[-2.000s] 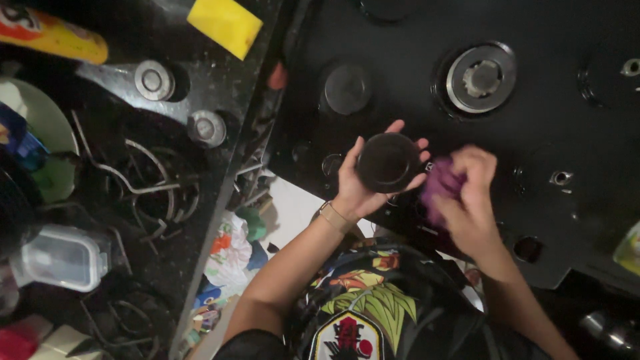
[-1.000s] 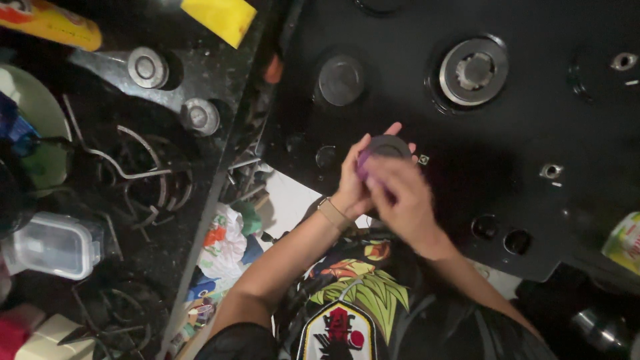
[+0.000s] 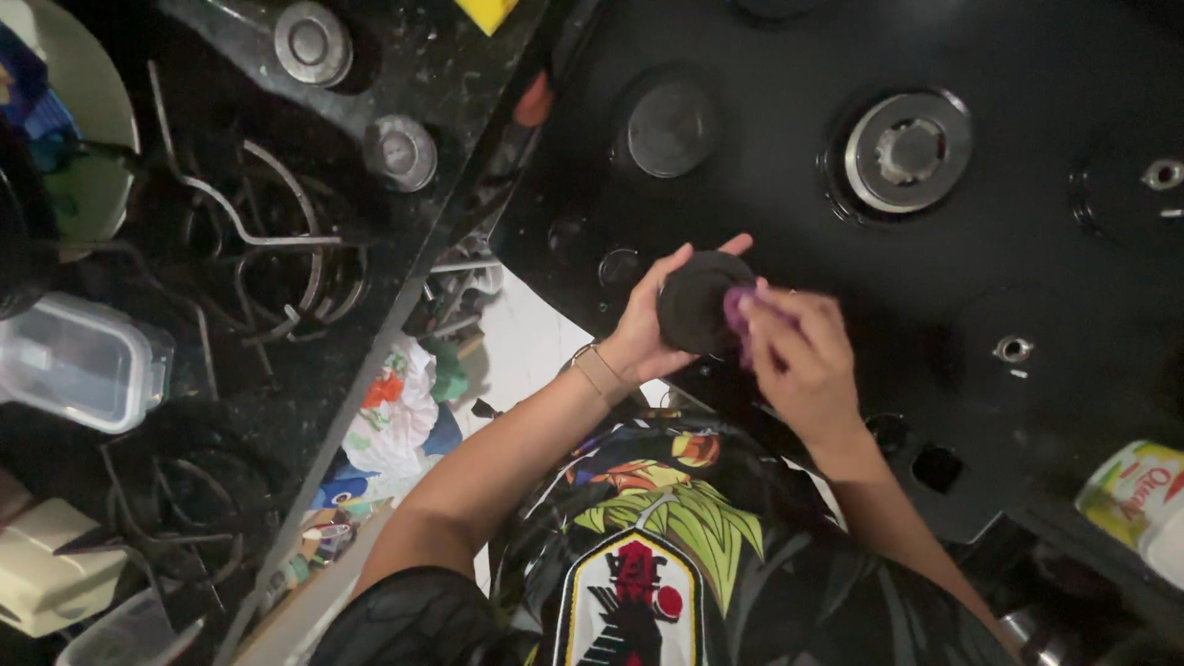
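Observation:
My left hand [image 3: 647, 319], with a watch on a tan band at the wrist, holds a round black burner cap [image 3: 698, 301] from beneath, its flat face up. Pinched in my right hand [image 3: 800, 356] is a purple cloth or scrubbing pad [image 3: 740, 319], which meets the cap's right edge. Both hands are over the near left part of a black gas cooktop [image 3: 786, 222]. Beyond them lie another black burner cap [image 3: 672, 128] and a metal burner [image 3: 908, 153] on the cooktop.
The dark stone counter [image 3: 398, 74] at left bears metal burner parts [image 3: 314, 43], wire pan supports [image 3: 277, 240], a lidded clear container [image 3: 79, 361] and a bowl [image 3: 116, 83]. A labelled tub [image 3: 1133, 495] stands at right. Plastic bags [image 3: 398, 407] lie below the gap between counter and cooktop.
My right hand has moved from beside the cap, across its face, and back to its right edge with the purple cloth or pad. My left hand has kept hold of the cap.

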